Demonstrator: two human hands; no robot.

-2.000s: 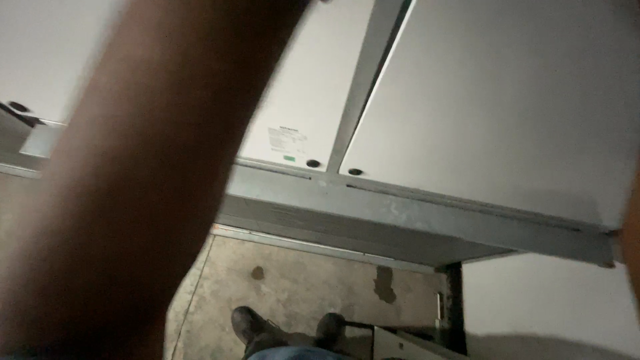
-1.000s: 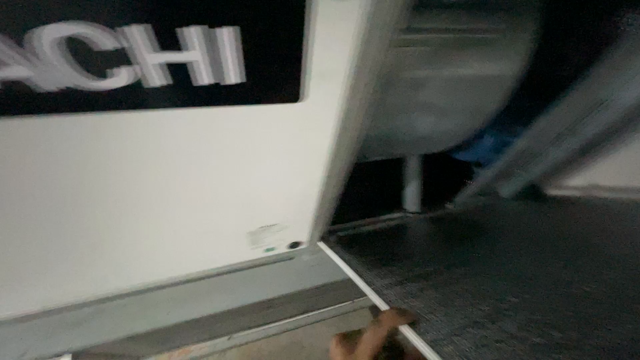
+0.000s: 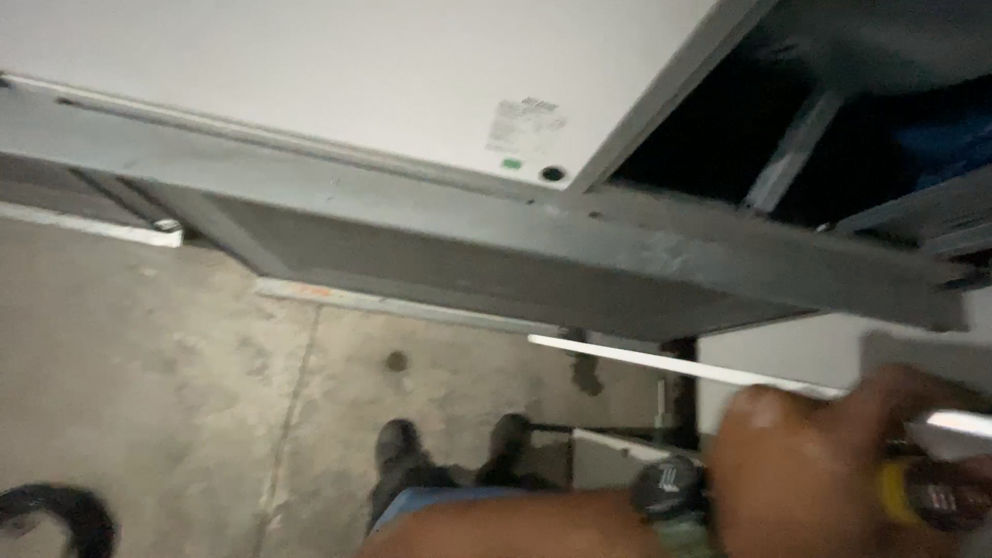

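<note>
From the bottom centre my left forearm reaches right, with a dark watch [image 3: 668,488] on the wrist. My left hand [image 3: 798,457], blurred, closes on a thin panel seen edge-on, its white edge [image 3: 659,362] running out to the left. At the right border is a dark tool handle with a yellow band [image 3: 899,492], close to the left hand. Skin shows beside the handle at the border; whether it is my right hand cannot be made out. Above is a white cabinet panel [image 3: 349,85] with a label and a round dark plug [image 3: 552,173].
A grey metal frame rail [image 3: 434,217] crosses under the cabinet. Right of the white panel, an open bay [image 3: 697,139] shows a metal brace [image 3: 794,155]. Below are the concrete floor [image 3: 194,372], my shoes [image 3: 399,442] and a black curved object [image 3: 70,504] at lower left.
The bay right of the white panel, covered two seconds ago, is uncovered. The loose panel, broad side showing a second ago, is seen edge-on, lower right. The view has shifted.
</note>
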